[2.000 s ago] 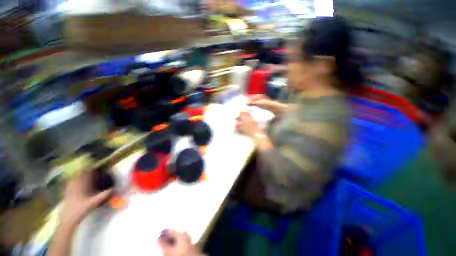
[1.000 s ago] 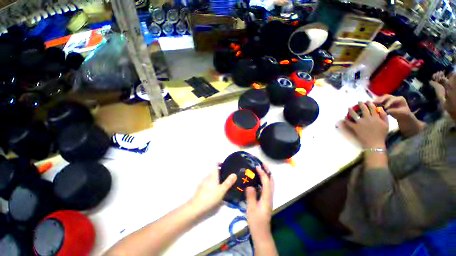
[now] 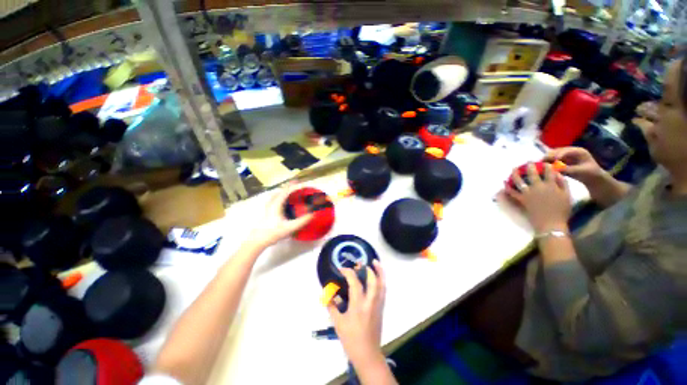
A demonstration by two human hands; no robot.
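Note:
A red speaker (image 3: 315, 218) with a black panel is in my left hand (image 3: 280, 220), on the far left side of the work spot. My right hand (image 3: 360, 301) rests its fingers on a black speaker (image 3: 328, 263), whose light ring end with a pale circle faces up and whose orange strap sticks out toward me. A cable plug (image 3: 324, 333) lies on the white bench (image 3: 271, 331) left of my right wrist. More cable shows partly hidden by that wrist.
Several black speakers (image 3: 408, 225) stand beyond and right of my hands. Dark speakers and one red speaker (image 3: 117, 362) crowd the left. A metal post (image 3: 188, 98) rises behind the bench. A person (image 3: 603, 256) at right handles another red speaker (image 3: 520, 183).
My left hand has moved from the black speaker to the red one, which now sits further left. The black speaker has turned, with its ring end up. My right hand stays on it.

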